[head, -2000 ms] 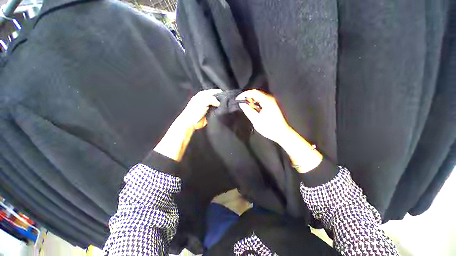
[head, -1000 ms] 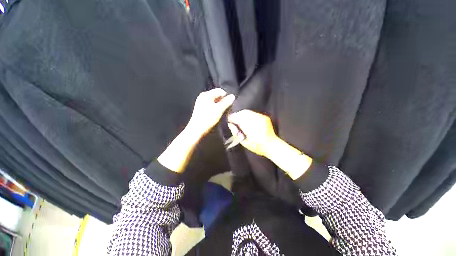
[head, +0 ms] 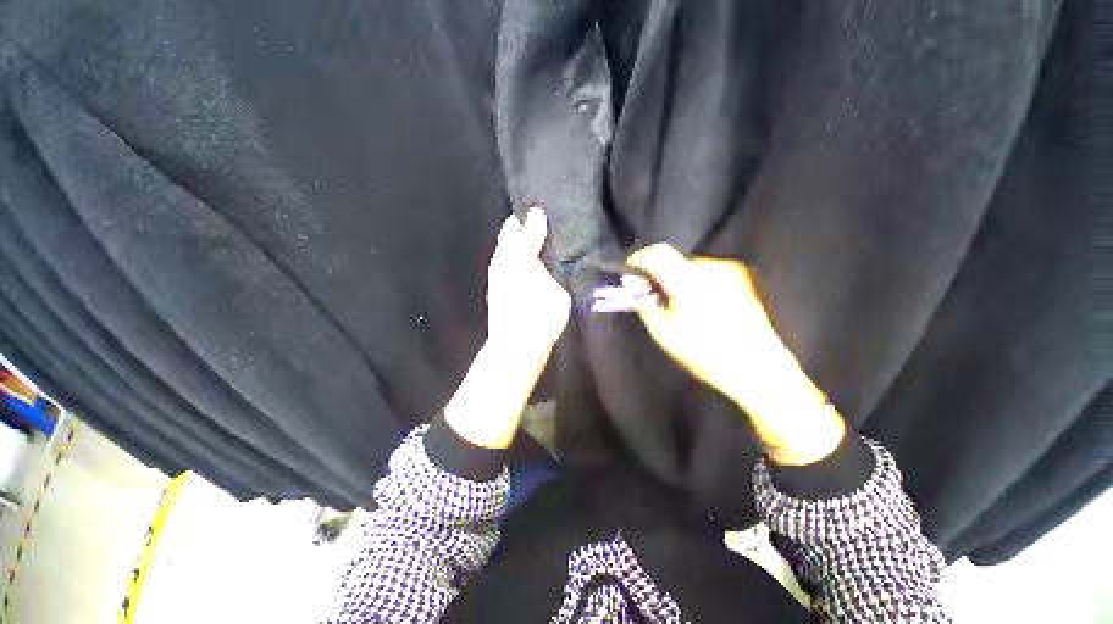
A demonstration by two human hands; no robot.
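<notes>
A dark coat (head: 549, 146) hangs in front of me, with a small round button-like spot on the fold at the upper middle. My left hand (head: 525, 287) lies against the coat's fold, thumb and fingers on the cloth; how firmly it grips is partly hidden. My right hand (head: 708, 317) is just to the right and holds small metallic snips (head: 623, 294), their pointed end towards my left hand. The right fingertips are close to the cloth.
More dark coat cloth spreads to the left (head: 244, 244) and right (head: 903, 268). Pale floor with yellow and black tape (head: 149, 549) shows at the lower left. A red and blue item (head: 27, 402) is at the left edge.
The hands have moved apart, the right one to the right. The snips now point left and show more clearly. A fold with a button-like spot has come into view above the hands.
</notes>
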